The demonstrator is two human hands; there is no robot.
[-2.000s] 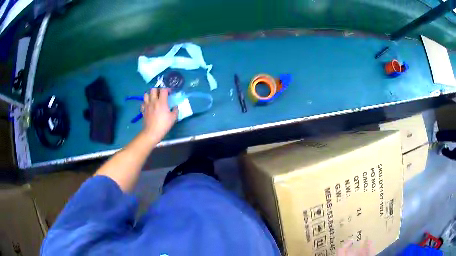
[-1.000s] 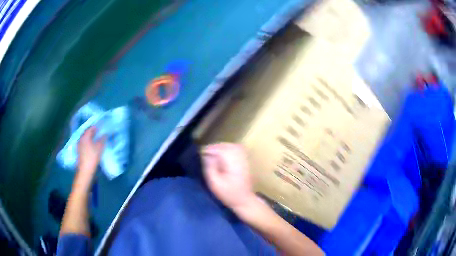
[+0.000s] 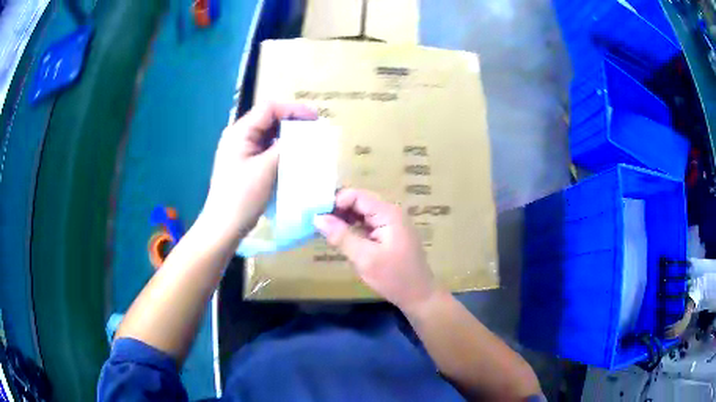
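A white carton sticker (image 3: 308,169) on a pale-blue backing strip (image 3: 286,233) is held up over the carton. My left hand (image 3: 250,161) grips its upper left side. My right hand (image 3: 385,247) pinches its lower right corner between thumb and fingers. The large brown shipping carton (image 3: 455,126) lies below both hands, its black-printed side facing up. The sticker and hands hide part of the print. Whether the sticker is partly peeled off I cannot tell.
The green-topped workbench (image 3: 169,118) runs along the left, with a blue and orange tape dispenser (image 3: 162,238) on it. Another carton (image 3: 392,20) lies beyond the first. Large blue bins (image 3: 569,259) stand on the right across the grey floor (image 3: 522,102).
The view has turned toward the carton. My left hand has lifted the label strip off the bench and over the carton. My right hand has come to it and taken hold of its lower corner.
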